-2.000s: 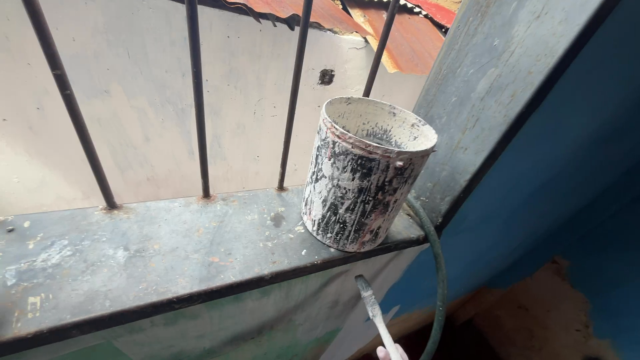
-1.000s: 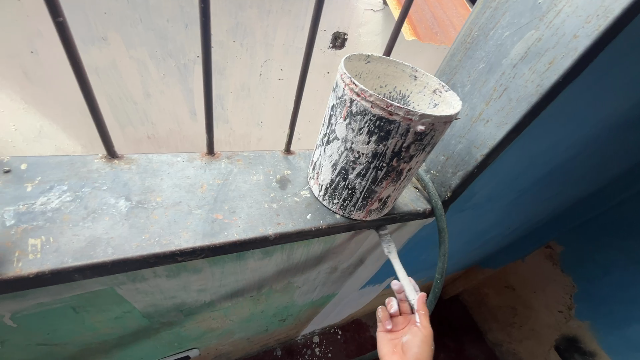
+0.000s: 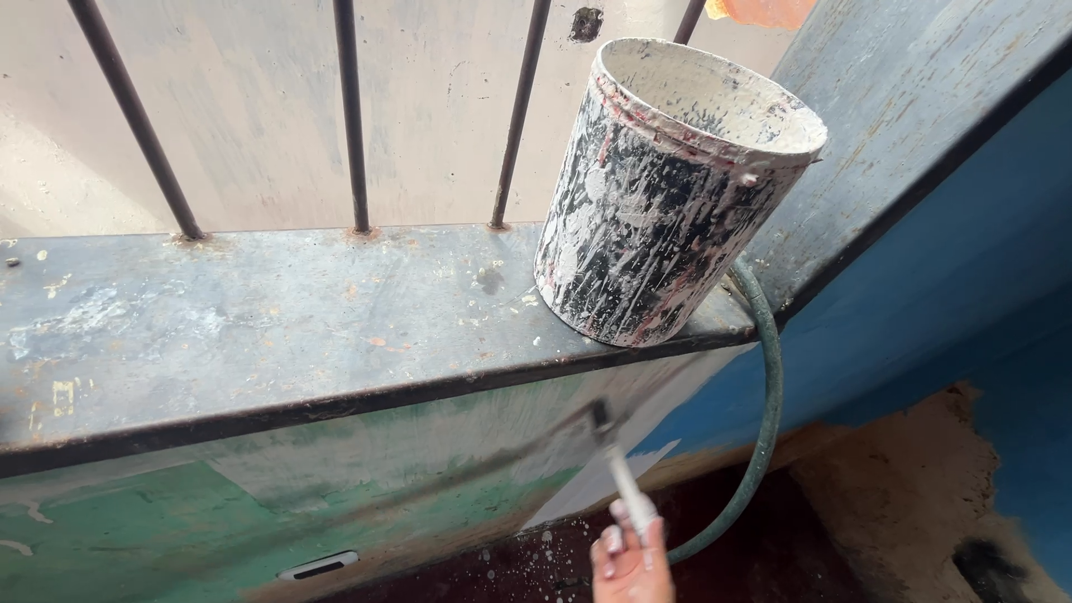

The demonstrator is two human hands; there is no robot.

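My right hand (image 3: pixel 632 557), its fingers smeared with whitish paint, grips the pale handle of a small paintbrush (image 3: pixel 624 481) at the lower middle. The brush points up toward the wall below the sill, its dark head blurred; whether it touches the wall I cannot tell. Above it a paint-spattered can (image 3: pixel 662 218) stands on the metal window sill (image 3: pixel 293 318), near the right corner, its inside coated with whitish paint. How much paint it holds is hidden. My left hand is out of view.
Iron bars (image 3: pixel 352 126) rise from the sill's far side. A green hose (image 3: pixel 770 394) hangs over the sill beside the can. Below is a partly whitish, partly green wall (image 3: pixel 151 519) with a recessed fitting (image 3: pixel 318 566). A blue wall (image 3: pixel 938 276) stands at right; the dark floor has pale spatters.
Only fingertips showed two seconds ago; more of my right hand is in view now. Since one second ago the brush head has moved down and away from the sill's edge. The can stays on the sill.
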